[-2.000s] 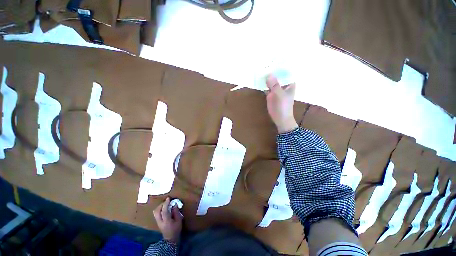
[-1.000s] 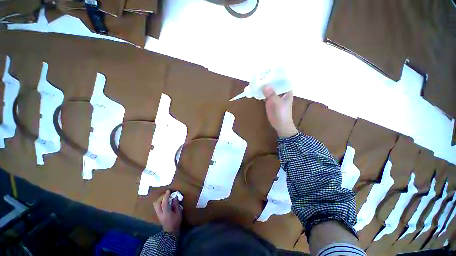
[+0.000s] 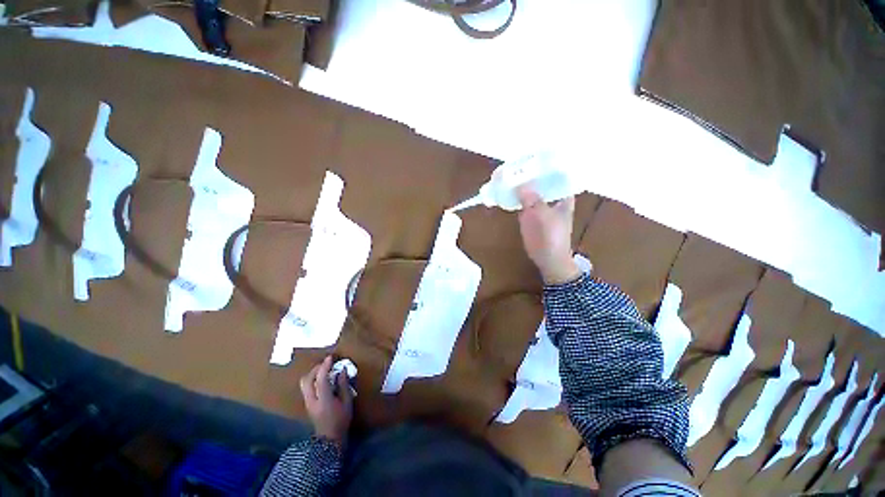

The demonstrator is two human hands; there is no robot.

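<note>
My right hand point(image 3: 548, 233) holds a translucent white glue bottle point(image 3: 529, 182) on its side, its thin nozzle pointing left, with the tip at the top end of a white template point(image 3: 437, 315). Whether the tip touches is hard to tell. The template lies on brown bag panels point(image 3: 388, 146) that overlap in a long row. My left hand point(image 3: 328, 403) holds a crumpled white wad point(image 3: 342, 371) at the near edge, between two templates. Thin brown handles point(image 3: 238, 267) curve beside the white pieces. My right forearm partly covers one template.
Several more white templates lie left and right along the row. Beyond it is the white tabletop point(image 3: 485, 87), with brown loops point(image 3: 485, 19) at the top. A large notched brown sheet point(image 3: 757, 78) lies far right, smaller brown pieces point(image 3: 272, 44) far left. A blue object point(image 3: 218, 471) is below the table.
The bottle has come down from the far edge of the panels, its nozzle now at the template's top end. My left hand stays near the front edge with the wad. The view has shifted slightly.
</note>
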